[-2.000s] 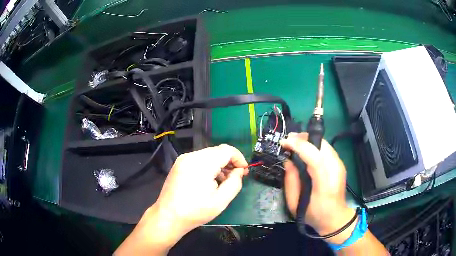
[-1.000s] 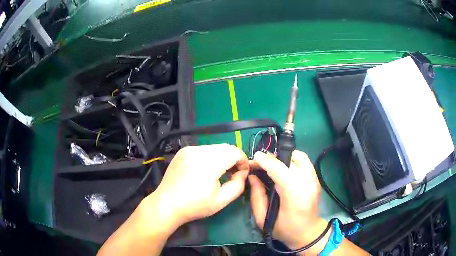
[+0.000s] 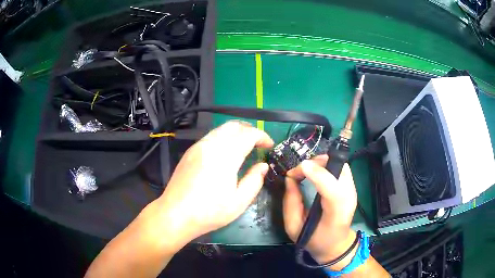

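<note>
The circuit board [image 3: 291, 153], black with white markings, lies on its dark unit between my hands. Thin red, white and black lead wires [image 3: 310, 134] loop at its far side. My right hand [image 3: 327, 209] holds the soldering iron [image 3: 337, 154], tip pointing up and away from the board, and its thumb and finger touch the board's near side. My left hand [image 3: 217, 176] is at the board's left edge with thumb and forefinger apart; whether a thin wire is between them cannot be told. A thick black cable [image 3: 244, 113] runs from the unit to the foam tray.
The black foam tray [image 3: 209, 81] stands at the left with coiled cables, a yellow tie [image 3: 162, 134] and shiny wrapped ends [image 3: 84, 182]. The white fume extractor [image 3: 473, 144] stands at the right. A yellow tape line [image 3: 259, 81] crosses the green mat. Another dark tray [image 3: 434, 260] is at bottom right.
The red wire seen in my left fingers earlier no longer shows there. My left finger and thumb have parted. The board is turned and more visible, and the iron leans further right.
</note>
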